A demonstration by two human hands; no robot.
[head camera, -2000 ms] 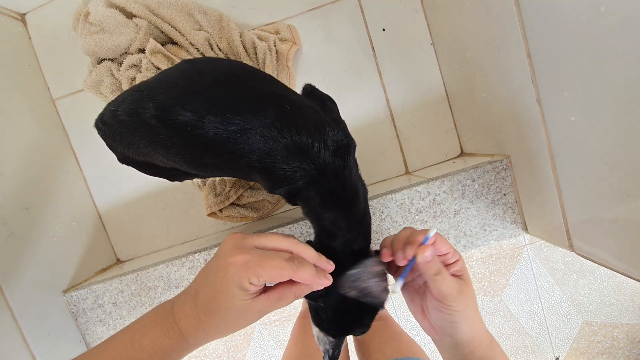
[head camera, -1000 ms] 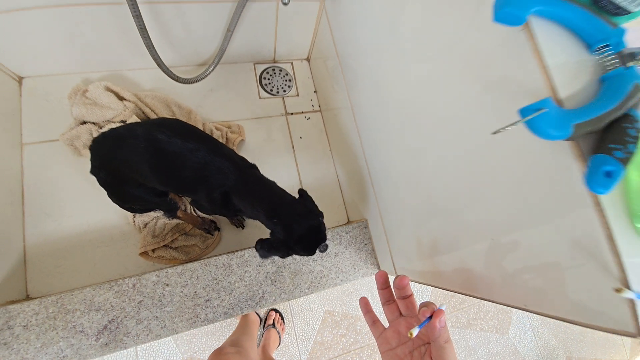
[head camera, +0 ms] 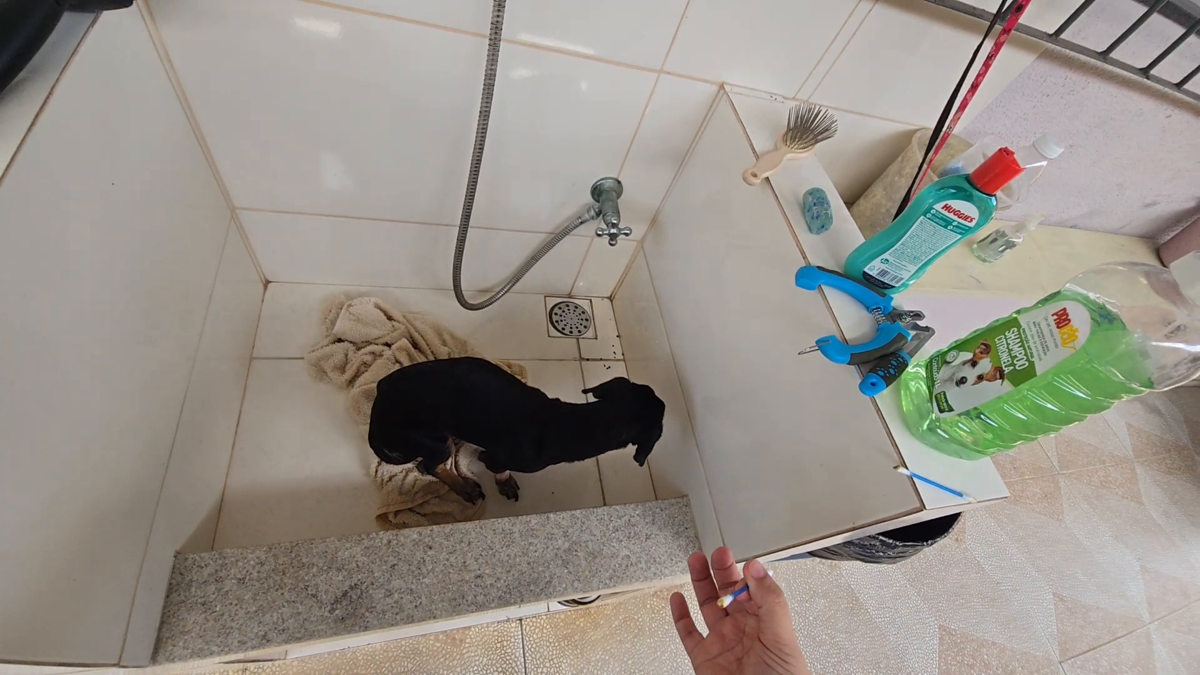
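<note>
My right hand (head camera: 741, 619) is at the bottom, palm up, a blue-stemmed cotton swab (head camera: 734, 595) with a yellowish tip held by its thumb. My left hand is out of view. A black dog (head camera: 478, 412) stands or crouches in the tiled washing bay beyond the granite curb, its head turned toward the right wall. Under and behind it lies a crumpled beige towel (head camera: 361, 352). Another blue cotton swab (head camera: 935, 482) rests on the ledge at the right, near a green shampoo bottle (head camera: 1022, 356) and blue-handled nail clippers (head camera: 867, 319).
A granite curb (head camera: 422, 572) fronts the bay. A metal hose (head camera: 476, 141) hangs from a tap (head camera: 609, 211) above a floor drain (head camera: 570, 319). Along the ledge are a teal bottle (head camera: 923, 230), a soap bar (head camera: 817, 211) and a pin brush (head camera: 797, 141). Below it sits a dark-lined bin (head camera: 891, 542).
Two seconds ago both hands were at the dog's head; the left has since gone out of view. The dog's head has moved away from my hands. The view has swung widely toward the ledge.
</note>
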